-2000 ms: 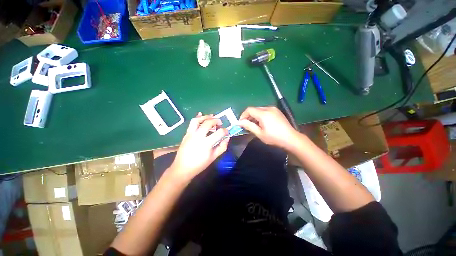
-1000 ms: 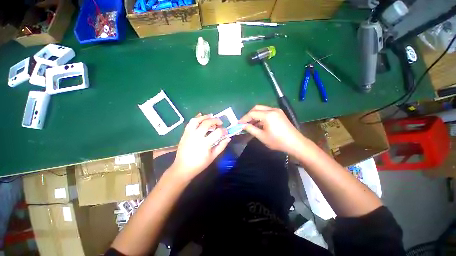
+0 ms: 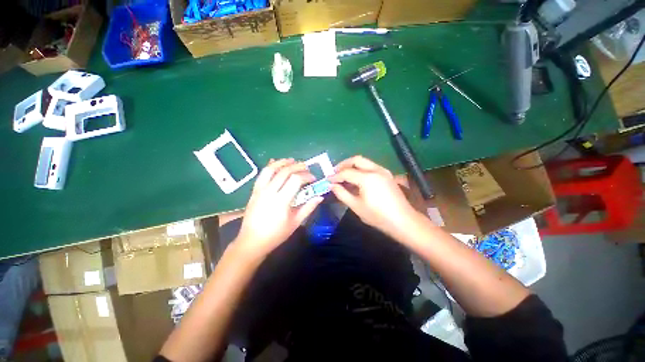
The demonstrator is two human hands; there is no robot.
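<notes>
A small white housing (image 3: 322,162) with a window is held between both hands at the bench's front edge. A light-blue battery cell (image 3: 322,187) lies along its near side. My left hand (image 3: 274,205) grips the housing from the left, thumb at its lower edge. My right hand (image 3: 371,191) has its fingertips at the right end of the cell and housing. The fingers hide part of both. Another white housing half (image 3: 227,161) lies flat on the green bench, left of my hands.
A mallet (image 3: 385,113), blue-handled cutters (image 3: 441,114) and thin tweezers (image 3: 460,90) lie right. White housings (image 3: 95,117) lie left. A small bottle (image 3: 281,73), white paper (image 3: 320,54), blue bin (image 3: 136,35) and box of blue cells (image 3: 225,30) are behind. A grey tool (image 3: 518,74) stands right.
The view has shifted slightly. My right hand has moved a little down and its fingers have shifted on the housing, so more of the blue cell shows. The housing stays between both hands.
</notes>
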